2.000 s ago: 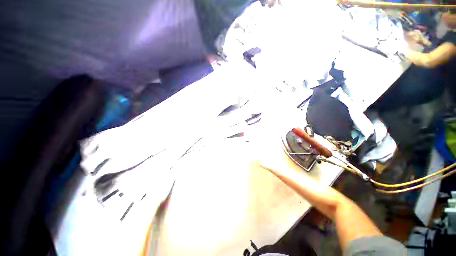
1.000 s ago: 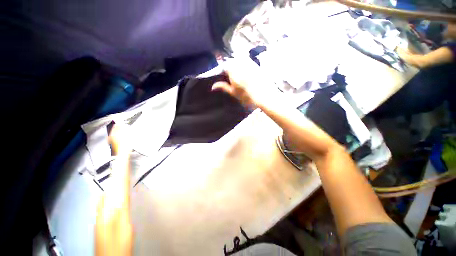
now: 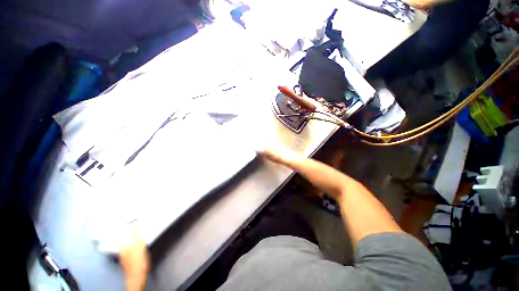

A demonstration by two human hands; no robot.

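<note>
A large white garment panel lies spread over the pressing table, with thin dark lines and short dark strips at its far left end. Its near edge is slightly raised and casts a dark shadow. My left hand, blurred, holds the near left corner. My right hand holds the near right corner; its fingertips are washed out by glare. The steam iron, with a reddish-brown handle, stands right of the panel, untouched by my hands.
A black round item lies beside the iron. Yellow-tan hoses run from the iron to the upper right. Crumpled cloth hangs at the table's right edge. Another person's arm shows at the top. A blue crate stands at right.
The dark piece seen under my right hand a second ago is no longer visible; a white panel covers that area. Both hands have moved to the near edge. The view has shifted.
</note>
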